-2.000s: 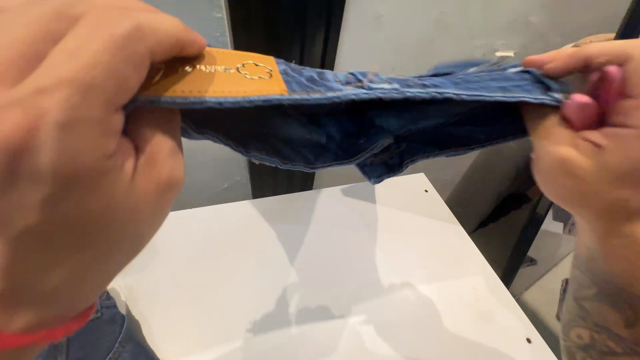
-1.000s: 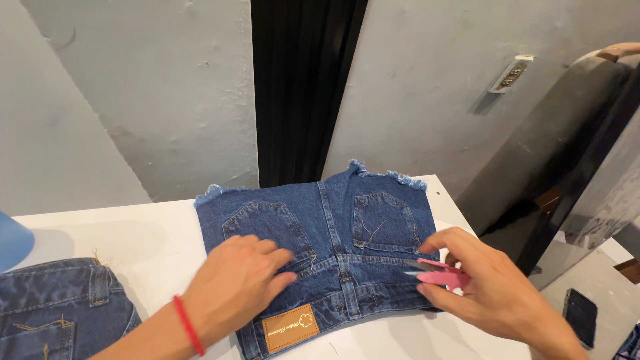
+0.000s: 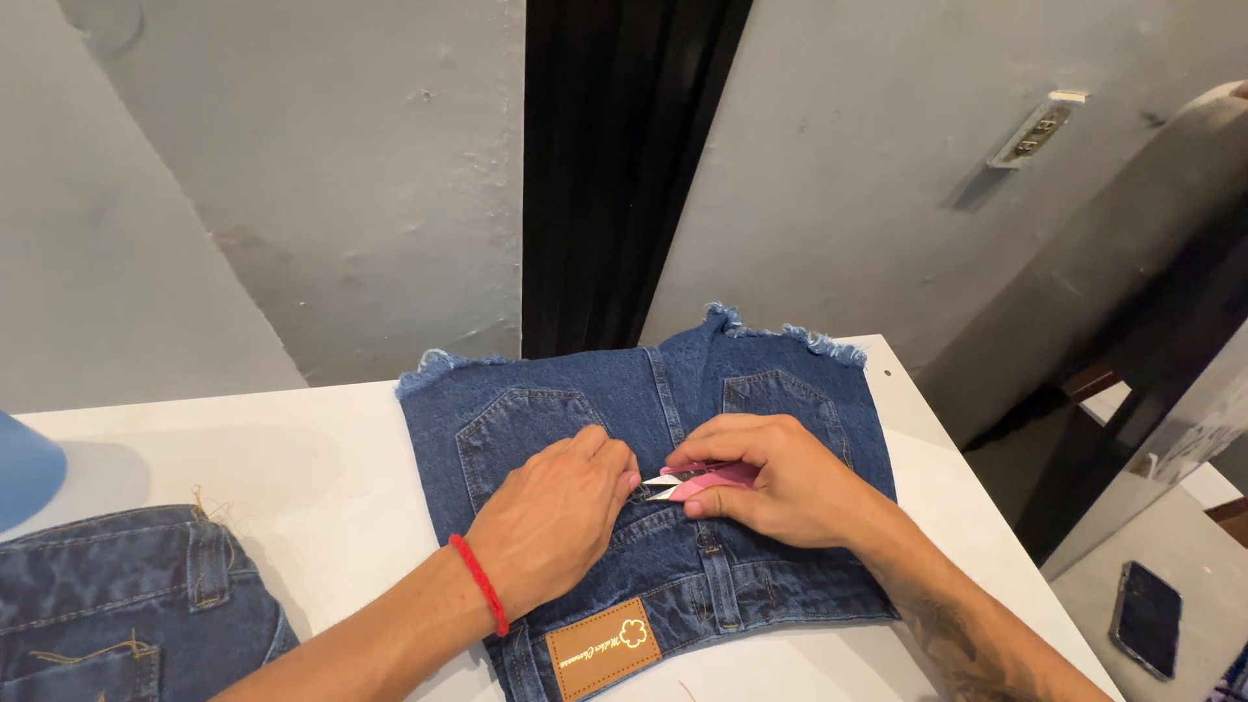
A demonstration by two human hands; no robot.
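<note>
Blue denim shorts (image 3: 624,390) with frayed leg hems lie back side up on the white table, waistband toward me, a tan patch (image 3: 604,651) on it. My left hand (image 3: 561,512) rests on the shorts by one back pocket, its thumb and fingertips pinched on what looks like loose thread at the pocket's corner. In my right hand (image 3: 765,478) are small pink-handled thread snips (image 3: 707,480), their pointed blades apart and touching the thread area beside my left fingertips.
Another pair of denim shorts or jeans (image 3: 88,604) with loose threads lies at the left on the white table (image 3: 322,448). Behind it is a blue object (image 3: 24,468). Grey walls stand beyond. A phone (image 3: 1148,619) lies on a lower surface at the right.
The shorts, held up and stretched between both hands at first, now lie on the table. My hands have come together near the pocket corner, the snips now beside my left fingertips.
</note>
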